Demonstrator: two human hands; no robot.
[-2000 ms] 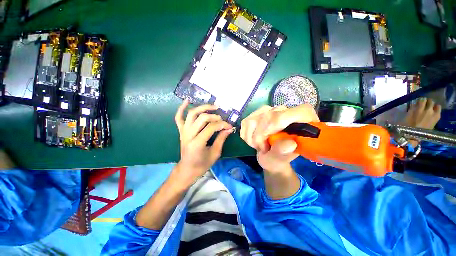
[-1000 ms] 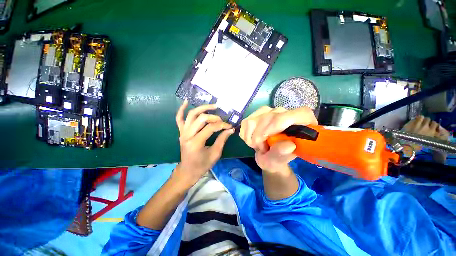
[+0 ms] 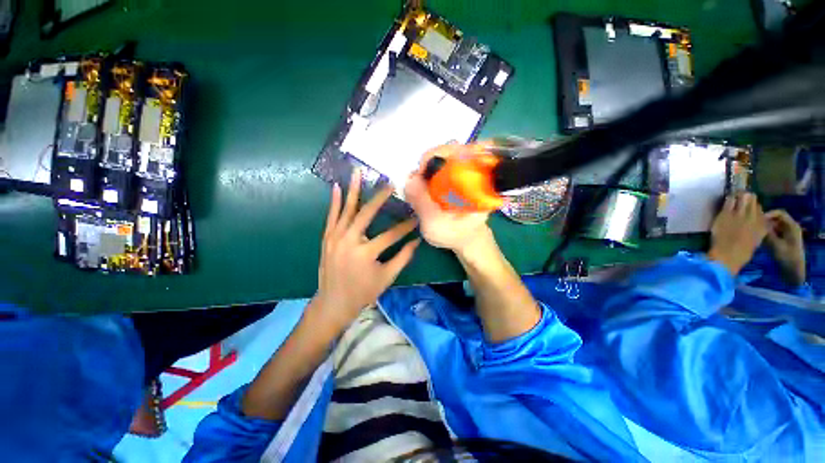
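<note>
An opened tablet assembly (image 3: 412,113) with a black frame and white battery lies tilted on the green bench. My left hand (image 3: 357,240) rests with fingers spread at its near edge and holds nothing. My right hand (image 3: 443,208) is closed around the orange electric screwdriver (image 3: 466,181), held upright over the tablet's near right corner. The screwdriver is blurred and its tip is hidden under the hand. The round speckled screw dish (image 3: 538,194) is partly hidden behind the screwdriver and its black cable.
Stacked tablet assemblies (image 3: 113,163) lie at the left. Another tablet (image 3: 624,77) lies at the far right. A metal cylinder (image 3: 615,215) and binder clip (image 3: 572,271) are right of my hand. A neighbour's hands (image 3: 742,231) touch another tablet (image 3: 692,190).
My right hand moved left over the tablet and turned the screwdriver from lying sideways to upright. My left fingers and thumb spread apart. The cable swung across the right side.
</note>
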